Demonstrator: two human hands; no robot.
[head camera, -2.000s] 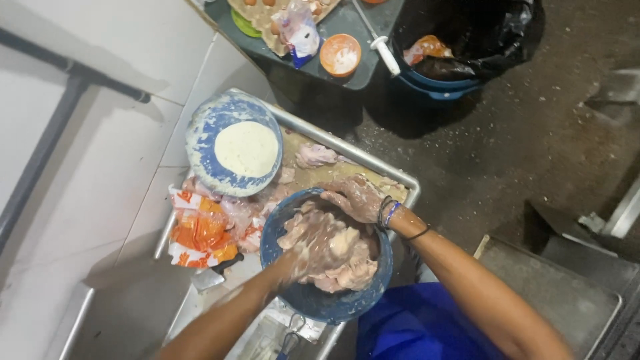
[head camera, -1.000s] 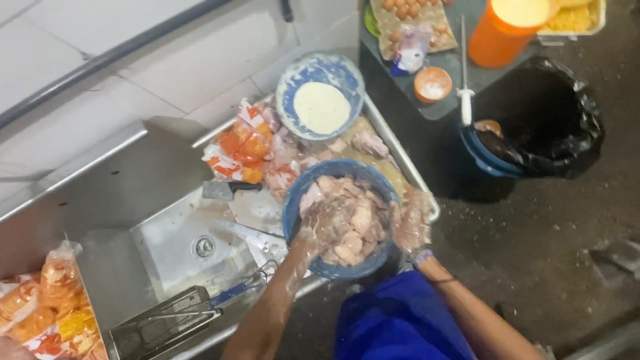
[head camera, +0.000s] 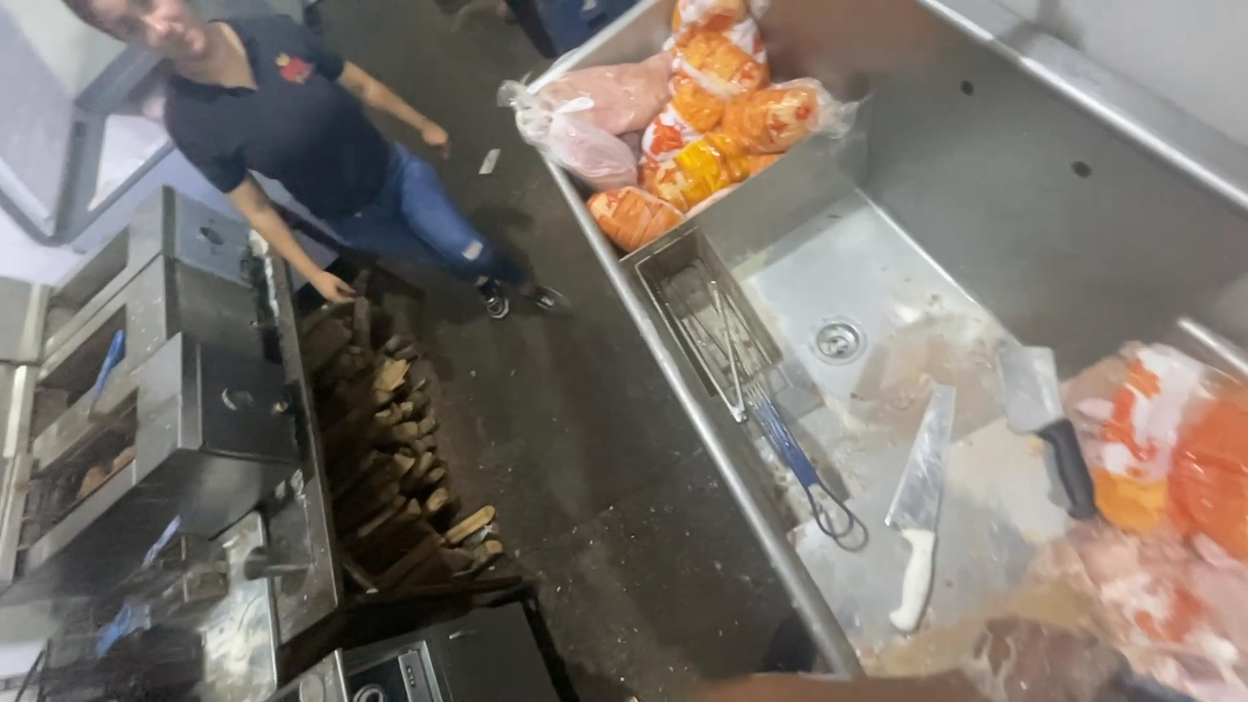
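Note:
My left hand (head camera: 1038, 658) is at the bottom edge, blurred and partly cut off; its fingers and whatever they touch cannot be made out. My right hand is out of view. Just above the left hand, a white-handled knife (head camera: 922, 507) lies on the metal sink surface. A cleaver with a black handle (head camera: 1048, 424) rests farther right, beside orange-and-white plastic packaging (head camera: 1155, 429). Pale raw meat (head camera: 1121, 595), apparently chicken, lies near the hand. A wire basket with a blue handle (head camera: 780, 429) sits along the sink's near side.
Bagged whole chickens (head camera: 707, 107) fill the far sink compartment, beyond a metal divider. A drain (head camera: 838, 338) is in the basin. Across the floor a person (head camera: 283, 117) stands by metal kitchen equipment (head camera: 234, 409), with stacked firewood (head camera: 400, 448) below it.
The view has swung far to the left along the sink. My right hand and the bowls have left the picture; a person and the firewood have come into it.

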